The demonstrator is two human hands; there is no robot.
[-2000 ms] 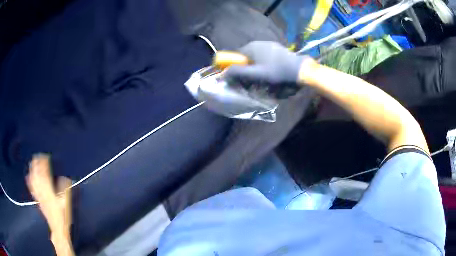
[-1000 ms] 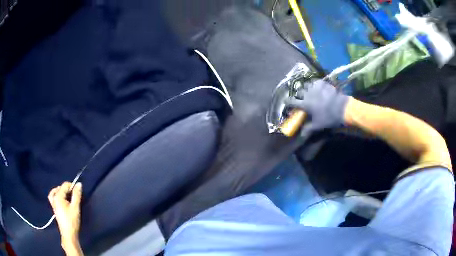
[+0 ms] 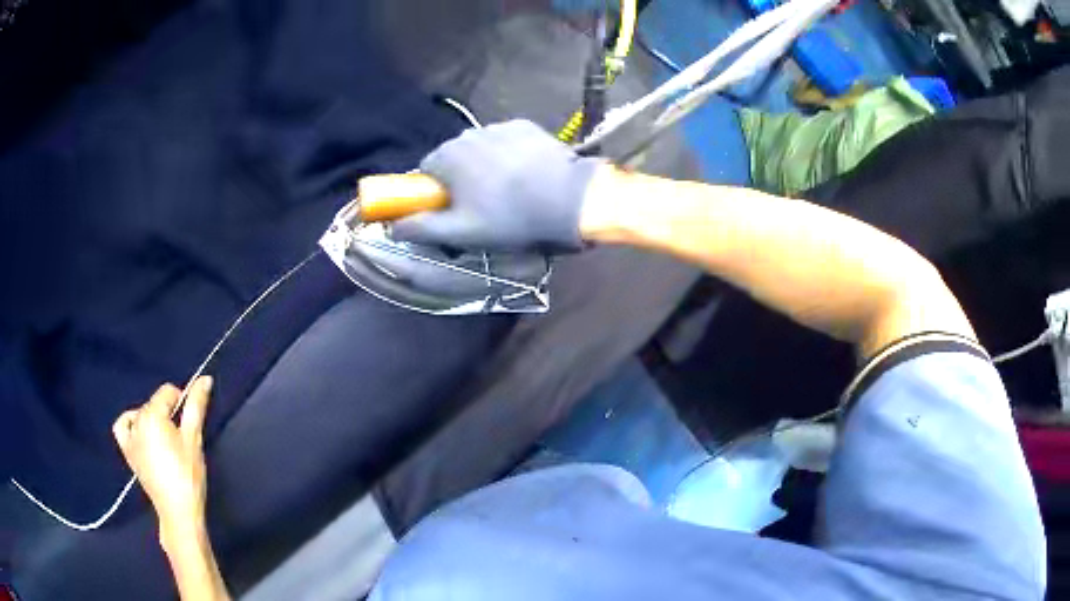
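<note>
The navy garment [image 3: 176,223] lies spread over the padded table at the left and centre. A thin white piping line [image 3: 241,319] runs along its edge. My left hand [image 3: 170,452] is bare and pinches the garment at the piping, lower left. My right hand [image 3: 510,188], in a grey glove, grips the orange-tan handle of the silver steam iron [image 3: 440,276]. The iron rests on or just over the garment's edge, its pointed tip at the piping. The glove hides part of the iron.
The padded grey table cover [image 3: 469,440] shows on the near side. A yellow hose [image 3: 622,35] and whitish strips [image 3: 704,71] run up from the iron. A green cloth bundle [image 3: 821,141] and dark cloth [image 3: 986,223] lie at the right. Blue floor shows between.
From one second ago, my right hand has moved left with the iron, from the bare table cover to the garment's edge. The garment edge now covers less of the view; my left hand keeps its pinch.
</note>
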